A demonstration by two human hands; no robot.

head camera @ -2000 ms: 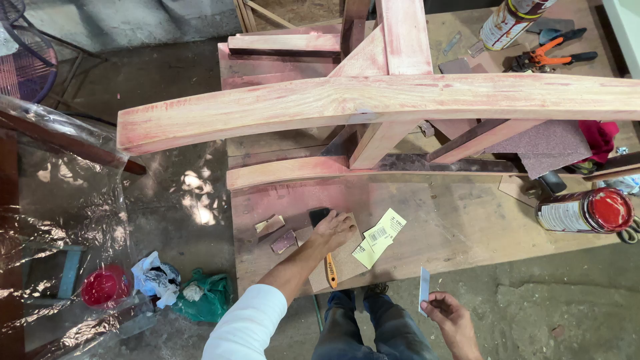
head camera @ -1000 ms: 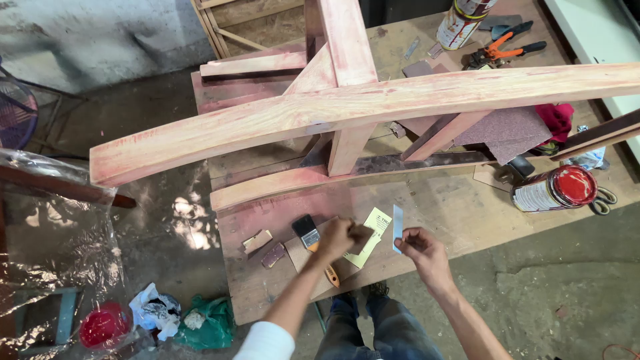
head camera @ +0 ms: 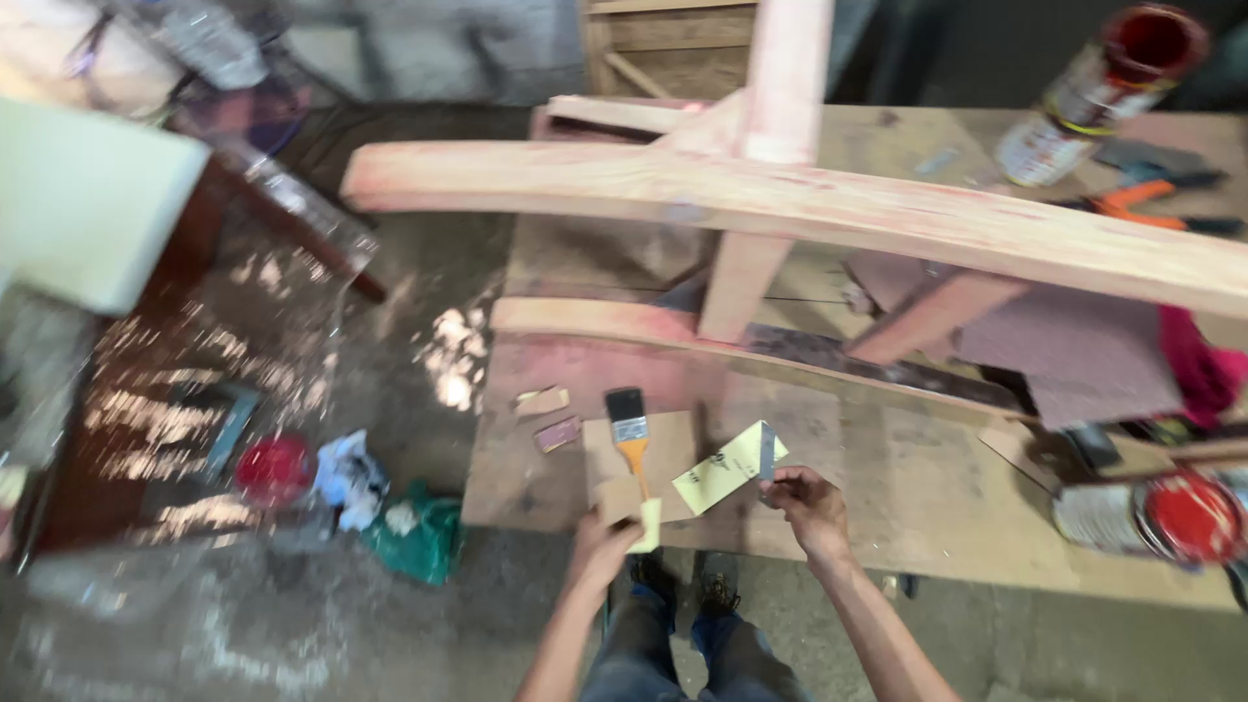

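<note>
Near the table's front edge, my left hand (head camera: 603, 546) grips a folded piece of sandpaper (head camera: 624, 507), tan on one face and pale yellow on the other. My right hand (head camera: 807, 502) pinches a narrow flat grey strip (head camera: 767, 448), its material unclear, over a yellow sheet bearing print (head camera: 720, 472). A paintbrush (head camera: 629, 429) with dark bristles and an orange handle lies on a tan sheet (head camera: 678, 439), just beyond my left hand. Two small worn sandpaper pieces (head camera: 557, 434) lie to its left. Beyond them stands a curved wooden frame (head camera: 585, 180) with reddish traces.
On the right are an open can with red contents (head camera: 1191, 517), a purplish sandpaper sheet (head camera: 1072, 351) and a red cloth (head camera: 1204, 370). Stacked cans (head camera: 1063, 127) and orange-handled pliers (head camera: 1136, 205) sit farther back. A red bowl (head camera: 276, 470) and green bag (head camera: 419, 531) lie on the floor at left.
My left hand has left the paintbrush area and now holds a folded piece. The yellow paper, spread as overlapping parts two seconds ago, is apart from that piece. The view has shifted left.
</note>
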